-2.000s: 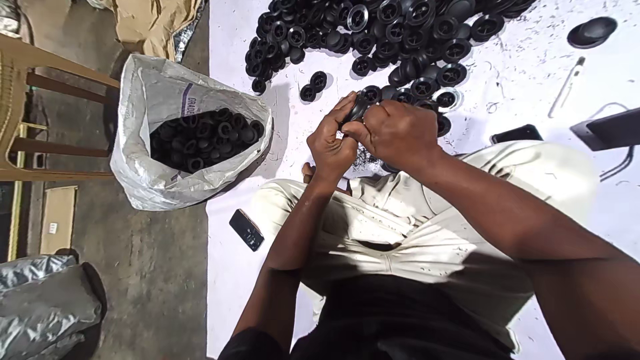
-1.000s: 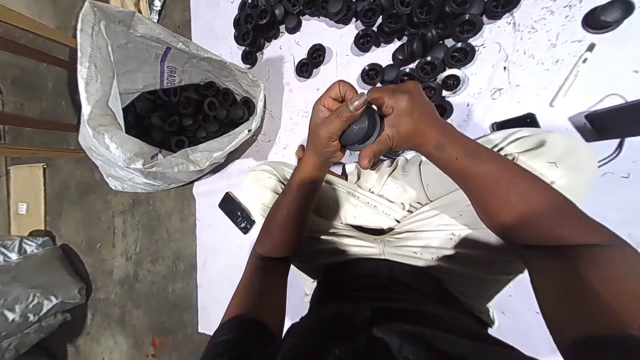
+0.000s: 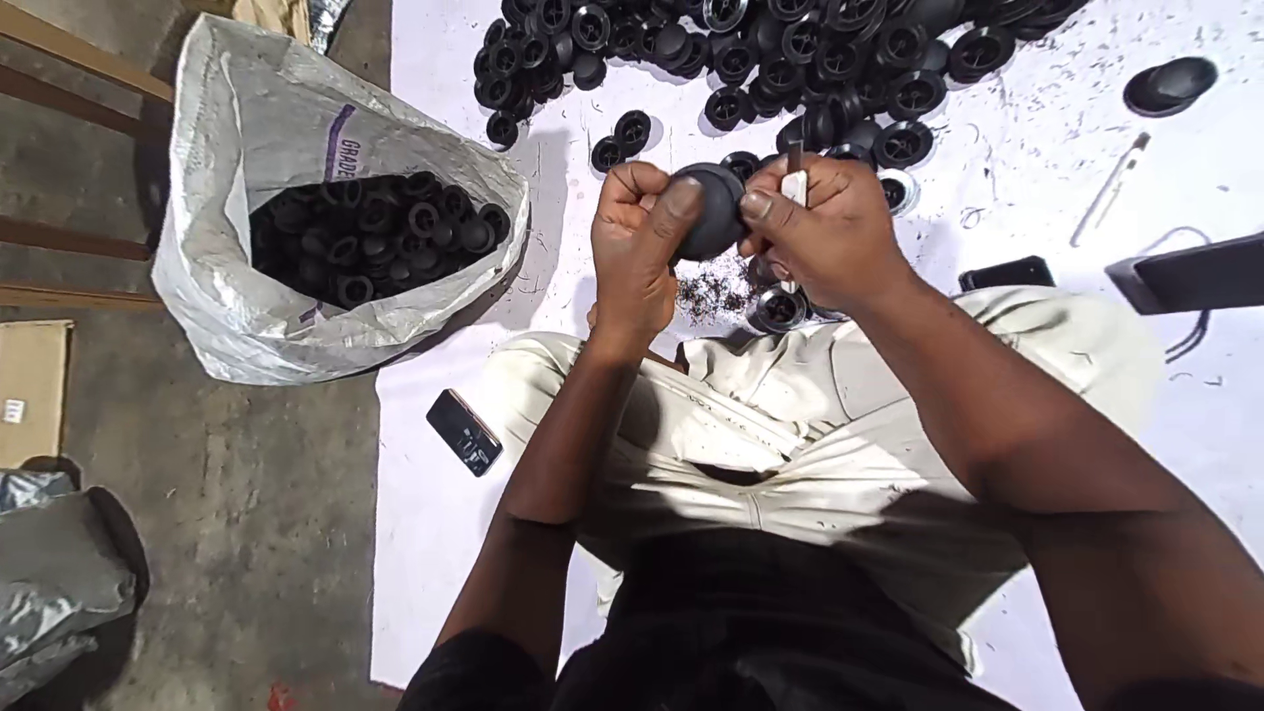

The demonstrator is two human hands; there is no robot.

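My left hand (image 3: 637,247) grips a black round domed part (image 3: 708,212), its thumb on the smooth face. At the part's right edge is my right hand (image 3: 834,227), its fingers closed on a small white-handled knife (image 3: 796,183) whose dark blade points away from me. Beyond both hands lies a pile of similar black round parts (image 3: 829,59), many showing a ribbed, hollow side. Small dark shavings (image 3: 716,294) are scattered under my hands. Several more round parts lie beside my right hand, one (image 3: 780,308) near my lap.
A white woven sack (image 3: 346,341) holding many black parts stands at left. A phone (image 3: 464,433) lies by my left knee, another dark device (image 3: 1007,274) by my right. Further right are a slim white tool (image 3: 1111,188), a black stand-like object (image 3: 1200,276) with a cable, and stacked black parts (image 3: 1170,86).
The domed part now faces up in my left hand, held apart from my right palm. My right hand has shifted right, and the white-handled knife in it has come into view.
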